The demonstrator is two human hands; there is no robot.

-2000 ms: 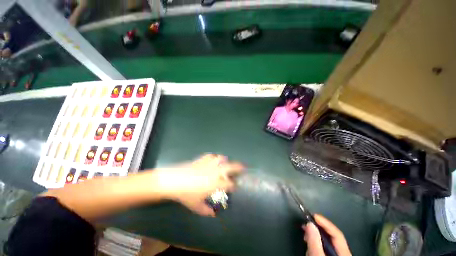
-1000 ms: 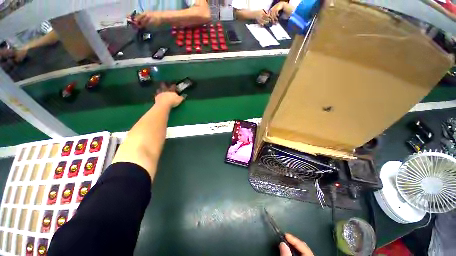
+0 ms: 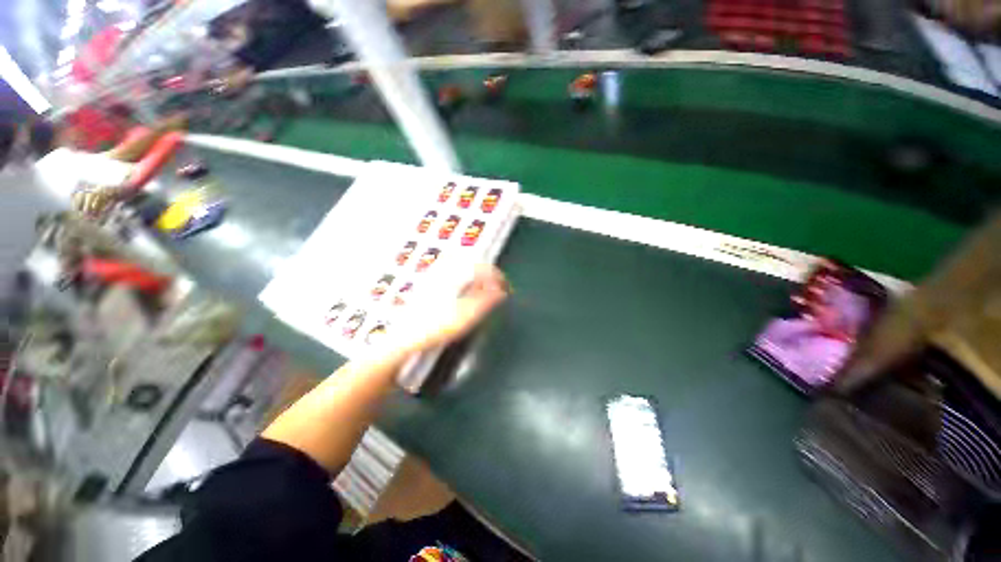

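Observation:
My left hand [image 3: 472, 304] is over the lower right part of the white parts tray [image 3: 349, 236], blurred. Its fingers are bent down by the tray's edge, and I cannot tell if they grip anything. Red components [image 3: 472, 232] sit in the tray's right-hand pockets; the hand and forearm hide some pockets. A circuit board unit [image 3: 641, 452] with a bright whitish face lies on the dark green mat, right of my left hand and apart from it. My right hand is out of the picture.
A smartphone [image 3: 818, 329] lies at the right beside the cardboard [image 3: 942, 288] and the extractor's wire grille [image 3: 975, 445]. The green conveyor [image 3: 703, 165] beyond the white bench edge carries units. Another person's arms [image 3: 137, 165] show at the far left.
The view has swung left. My left hand has come back from the conveyor to the tray. A whitish-faced unit now lies on the mat. My right hand and the soldering iron's handle have left the picture.

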